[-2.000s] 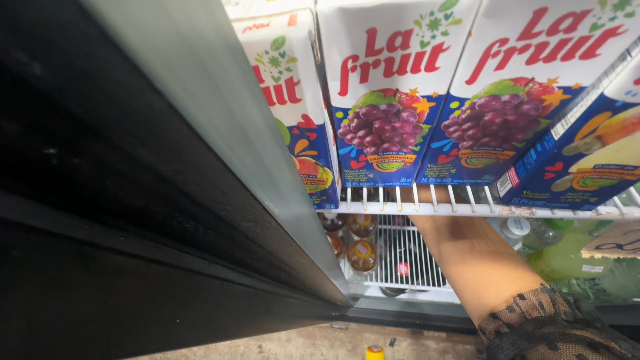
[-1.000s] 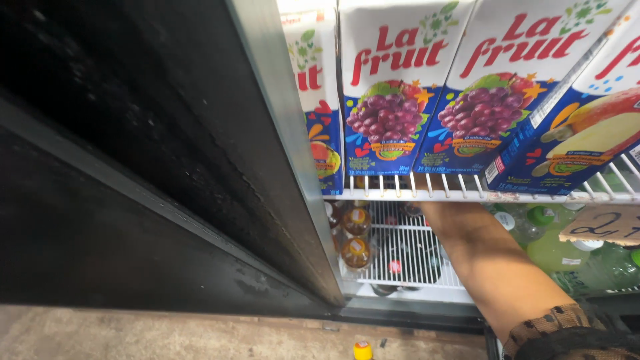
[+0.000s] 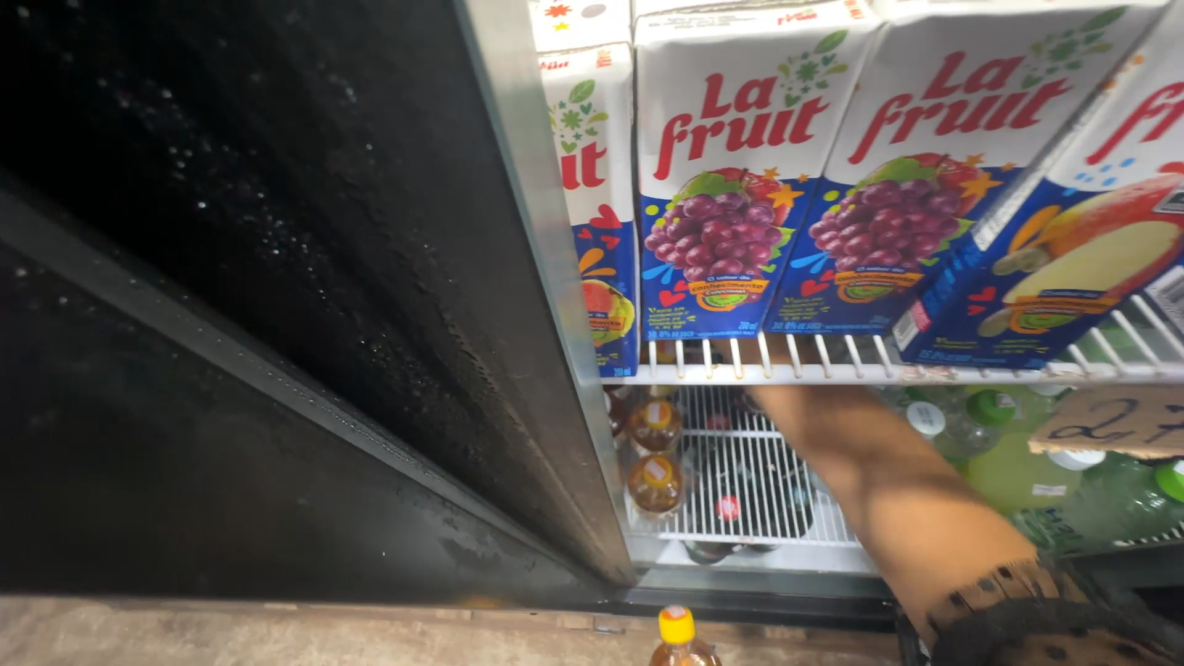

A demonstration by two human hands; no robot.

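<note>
My right forearm, in a sheer black dotted sleeve (image 3: 1027, 620), reaches into a fridge below a white wire shelf (image 3: 832, 373). The hand is hidden under that shelf, so what it holds or touches does not show. Above it stand juice cartons with grapes on them (image 3: 717, 240) and one with a mango (image 3: 1082, 250). Left of the arm, small bottles with yellow caps (image 3: 657, 472) stand on a lower wire rack (image 3: 749, 536). To the arm's right are green bottles (image 3: 1110, 499). My left hand is out of view.
A black fridge door (image 3: 277, 324) covers the left side. A bottle with a yellow cap (image 3: 677, 627) is in front of the fridge, over the brownish floor (image 3: 370, 629). A handwritten price card (image 3: 1115, 421) hangs at the shelf edge. Beneath the lower rack is a red cap (image 3: 728, 507).
Little has plainly changed in the fridge. The forearm stays under the shelf, the hand hidden throughout. More of the bottle in front of the fridge shows now.
</note>
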